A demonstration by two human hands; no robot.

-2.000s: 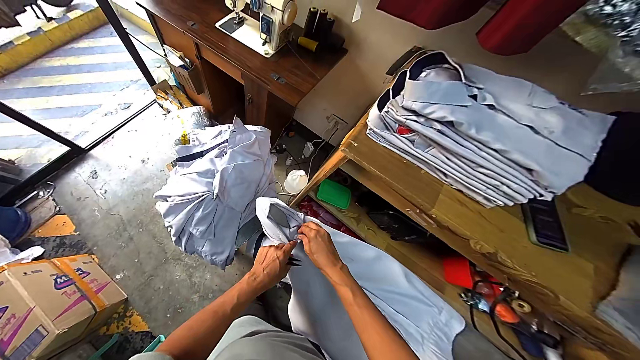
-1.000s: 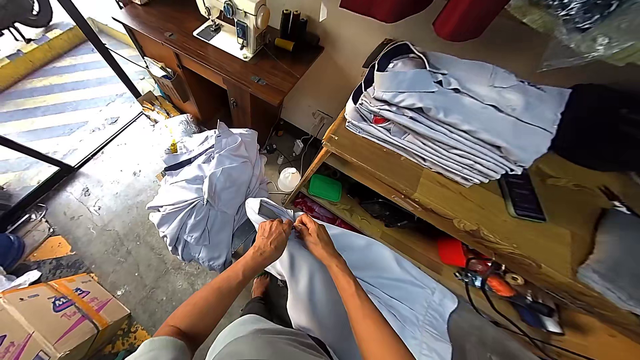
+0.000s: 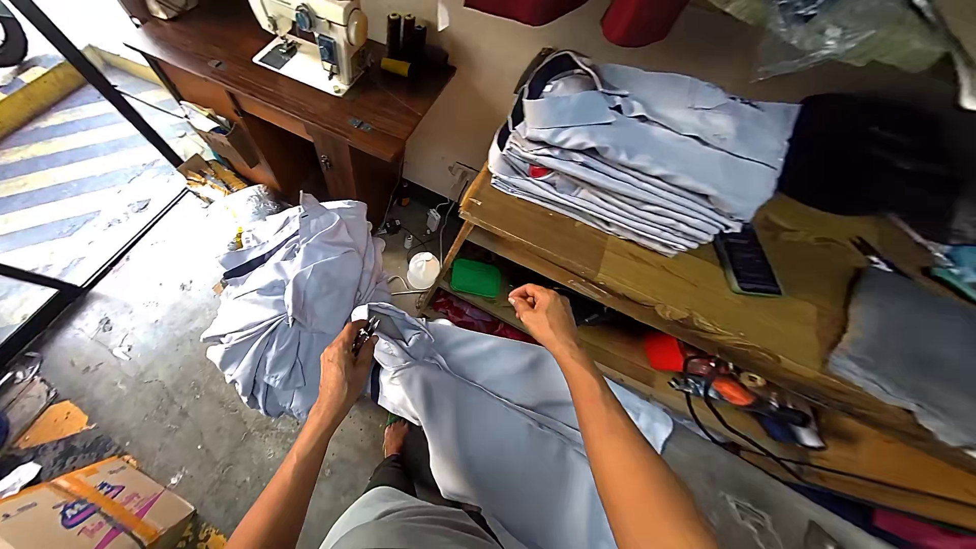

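Note:
A light blue-grey garment (image 3: 496, 404) lies across my lap, its bunched upper edge beside my left hand (image 3: 347, 366). That hand holds a small dark metal tool, perhaps thread snips (image 3: 366, 335), against the cloth edge. My right hand (image 3: 545, 316) is raised in front of the shelf, thumb and fingertips pinched together; whether a thread is between them cannot be seen. A heap of similar garments (image 3: 297, 297) sits on the left, and a folded stack of them (image 3: 625, 152) rests on the wooden shelf unit.
A sewing machine (image 3: 316, 38) and thread spools (image 3: 404, 38) stand on a brown wooden table (image 3: 305, 114). On the shelf top (image 3: 648, 297) lie a phone (image 3: 747, 259) and grey cloth (image 3: 911, 351). Below are a green container (image 3: 475, 277) and corded items. A cardboard box (image 3: 91, 507) is at lower left.
My hands were together at the garment's edge and are now apart. The right has moved away to the right and up; the left stays by the cloth, with the metal tool now plainly visible.

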